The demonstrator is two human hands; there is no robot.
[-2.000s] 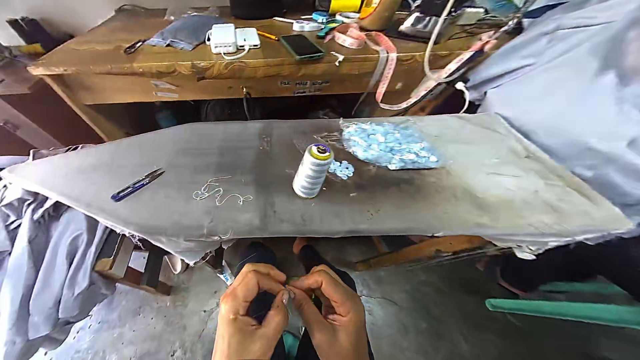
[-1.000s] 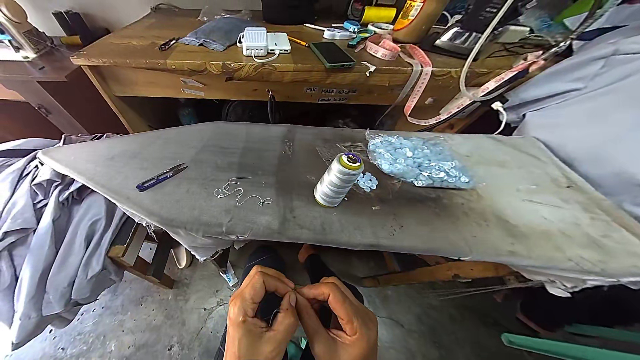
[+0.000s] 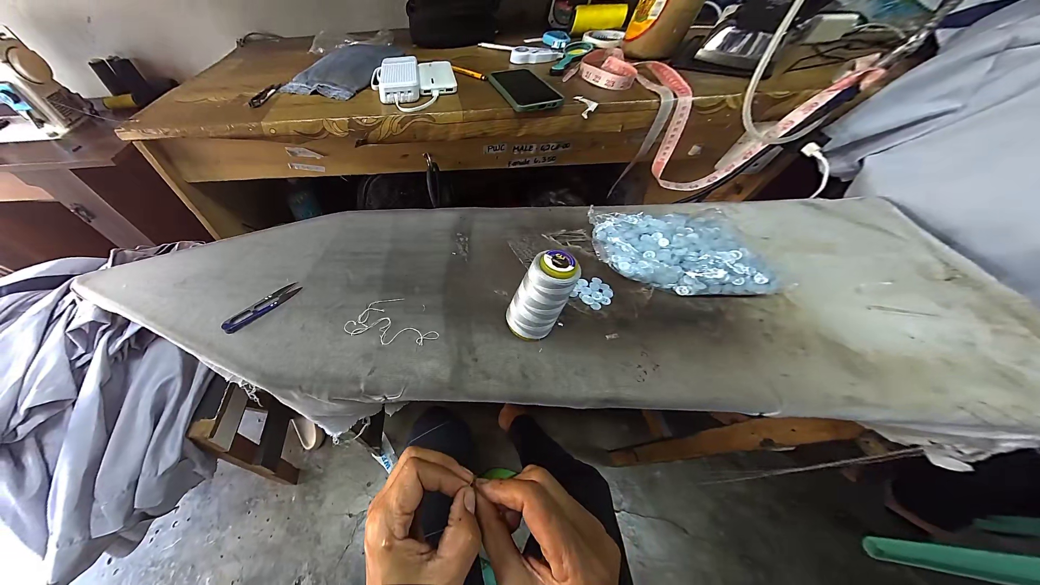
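Note:
My left hand (image 3: 422, 520) and my right hand (image 3: 544, 524) meet at the fingertips over my lap, below the near edge of the ironing board (image 3: 390, 252). Both pinch something too small to make out; a fine thread shows faintly by the left hand. On the board stands a cone of pale grey thread (image 3: 540, 301), slightly tilted in view. Right beside it lies a small group of light blue buttons (image 3: 593, 292), and behind that a clear plastic bag of blue buttons (image 3: 682, 252). Thread snips (image 3: 262, 308) and a loose tangle of white thread (image 3: 390, 327) lie to the left.
Behind the board, a wooden desk (image 3: 268, 122) holds a phone (image 3: 525, 89), a white charger (image 3: 399, 80) and a pink measuring tape (image 3: 670, 138) hanging over its edge. Grey cloth (image 3: 97, 390) is heaped at left, more (image 3: 959, 138) at right. A green plastic piece (image 3: 951, 556) is at lower right.
The fingertips stay together throughout, with only small shifts in the fingers. The things on the board have kept their places; the view has turned somewhat.

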